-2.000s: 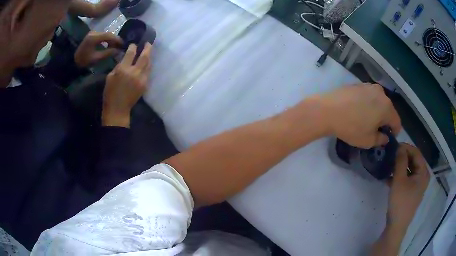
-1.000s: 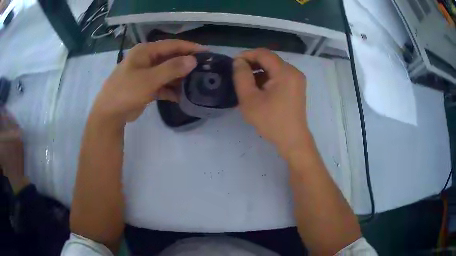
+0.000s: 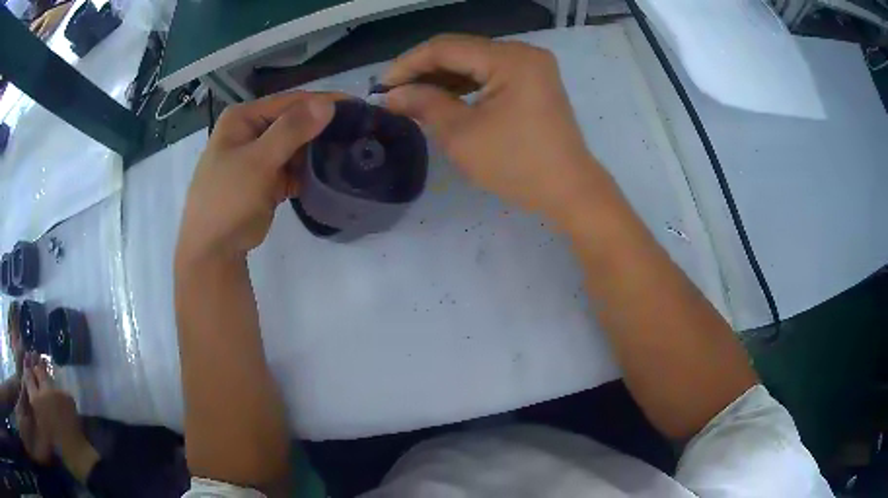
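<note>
A dark grey cup-shaped housing (image 3: 362,206) stands on the white bench with its open face towards me, showing a round central boss inside. My left hand (image 3: 255,160) grips its left side, with the thumb at the upper rim. My right hand (image 3: 487,117) is above the upper right rim and pinches a tiny dark piece (image 3: 379,88) between thumb and fingertips. What the piece is cannot be told. A dark edge shows under the housing's lower left; whether it is a second housing is unclear.
Dark specks lie on the white bench (image 3: 428,360). A black cable (image 3: 716,165) crosses the right side. A green-topped shelf (image 3: 243,34) stands behind. At far left are another person's hands (image 3: 54,413), several dark housings (image 3: 68,336) and small loose parts (image 3: 55,249).
The view has swung and shifted. My right hand has moved from the housing's right side to above its upper rim, with a small piece at its fingertips. My left hand still holds the housing.
</note>
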